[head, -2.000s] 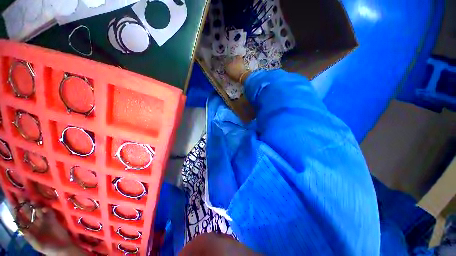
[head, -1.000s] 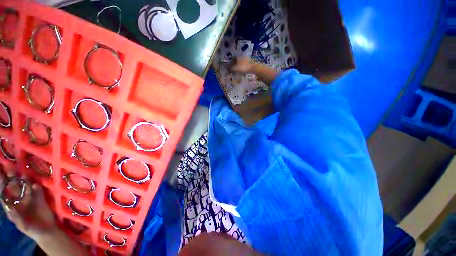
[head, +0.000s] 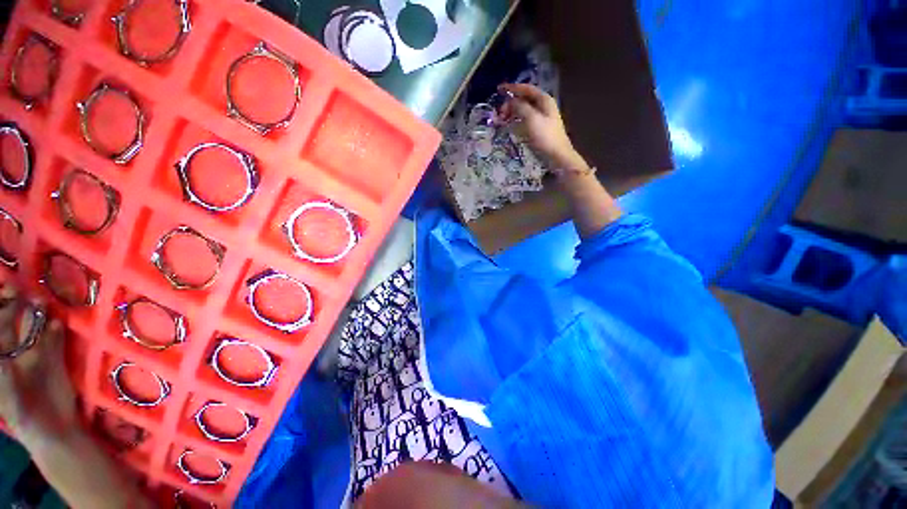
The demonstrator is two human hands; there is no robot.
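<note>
A red-orange foam tray (head: 323, 328) fills the left side, tilted in view. Its square pockets hold open metal watch cases (head: 219, 177); one pocket (head: 360, 144) near its right corner is empty. My left hand (head: 35, 373) is at the lower left edge, partly cut off, with its fingers on a watch case (head: 22, 328) over the tray. My right hand (head: 535, 117) is above the open cardboard box, with thumb and fingers brought together. Whether something small is between its fingertips is too blurred to tell.
The brown cardboard box (head: 622, 89) holds punched white scraps (head: 487, 174). On the dark green bench top (head: 433, 94) lie round white discs (head: 365, 42) and a white sheet with a hole (head: 443, 22). A blue round surface and blue stool are at right.
My right hand has lifted from the scraps, and its forearm now shows bare above the sleeve. The tray appears higher and further right in view. My left hand still has the watch case.
</note>
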